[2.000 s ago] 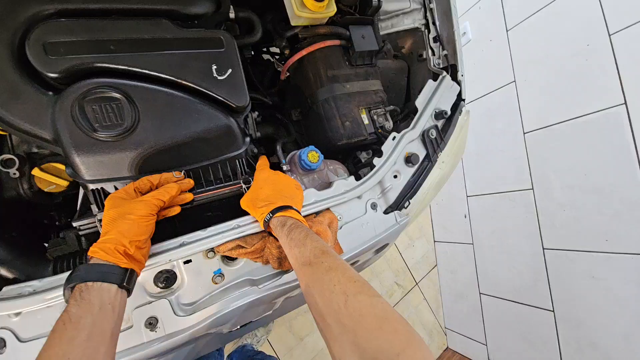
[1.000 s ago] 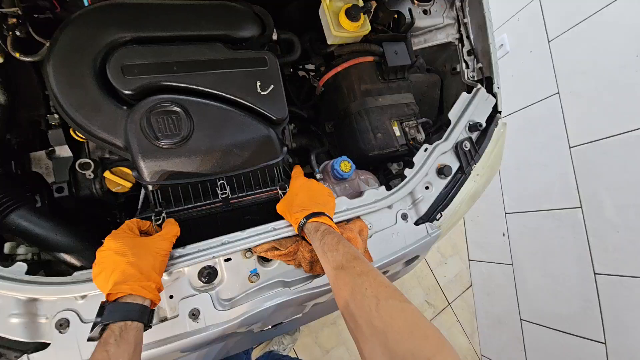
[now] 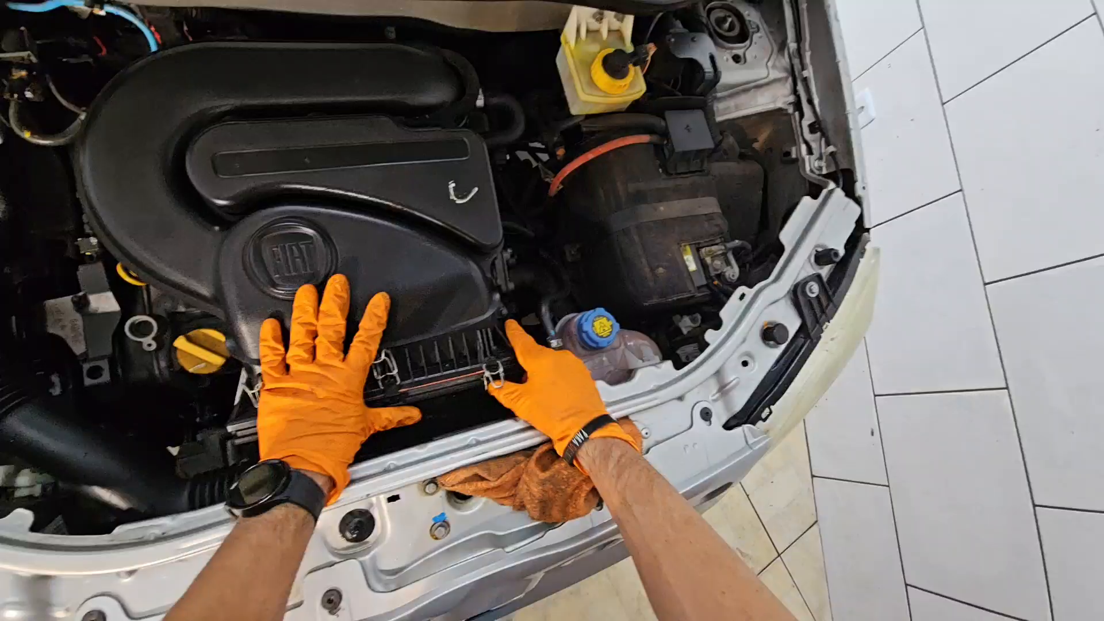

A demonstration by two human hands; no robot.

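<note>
A black plastic engine air-filter housing cover (image 3: pixel 405 259) with a raised Fiat badge fills the middle of the engine bay. My left hand (image 3: pixel 319 388), in an orange glove, lies on its front part with fingers spread and holds nothing. At the housing's front right corner, my gloved right hand (image 3: pixel 548 384) has its thumb at a metal wire clip (image 3: pixel 492 373) and its index finger on the edge above; whether it grips the clip, I cannot tell. Another wire clip (image 3: pixel 385 369) shows between my hands, on the ribbed front edge.
An orange cloth (image 3: pixel 535 483) lies on the silver front crossmember (image 3: pixel 388 539), beneath my right wrist. The coolant tank with a blue cap (image 3: pixel 597 328) is right of my right hand. A yellow oil cap (image 3: pixel 201 350) is at left, a brake fluid reservoir (image 3: pixel 601 73) at the top.
My left hand has moved from the clip at the housing's front left corner up onto the cover, its fingers now spread. My right hand stays at the front right corner.
</note>
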